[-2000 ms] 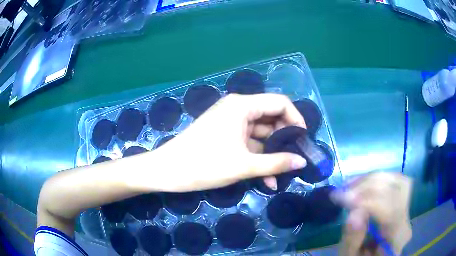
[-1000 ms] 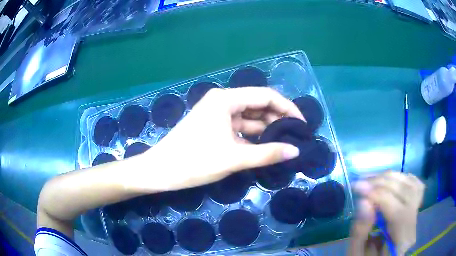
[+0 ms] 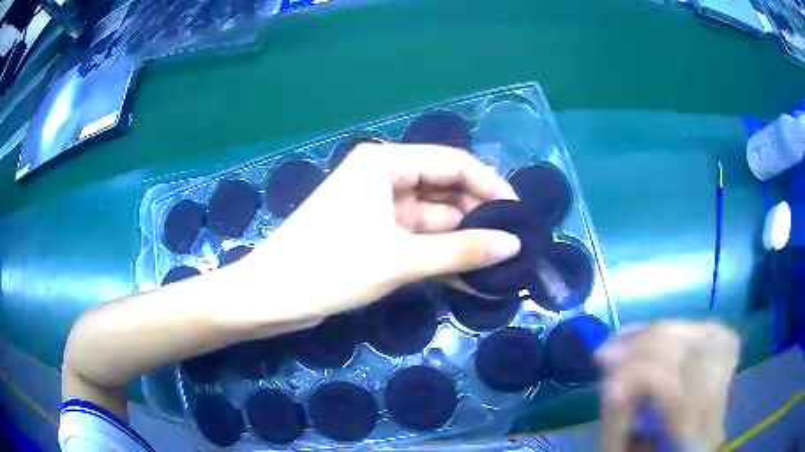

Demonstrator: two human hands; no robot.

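My left hand (image 3: pixel 353 229) grips a round black part (image 3: pixel 496 265) between thumb and fingers, held above the right side of a clear plastic tray (image 3: pixel 552 124). The tray holds many similar black parts in round pockets. The pocket at its upper right corner holds no black part. My right hand (image 3: pixel 675 380) is blurred at the lower right, closed around a blue-handled brush (image 3: pixel 590 334). The brush's pale, blurred bristles lie over the parts just right of the held one; contact cannot be told. My left hand and forearm hide the middle of the tray.
A thin blue brush (image 3: pixel 718 234) lies on the green mat (image 3: pixel 309 88) at right. Beyond it are a whitish bottle (image 3: pixel 777 148), a small white round item (image 3: pixel 777 226) and a blue bin at the edge. A glossy grey panel (image 3: pixel 79 115) and clear trays lie upper left.
My left hand has moved slightly up and left with the black part. My right hand pulled back with the brush, then brought it towards the parts again. The tray has shifted slightly.
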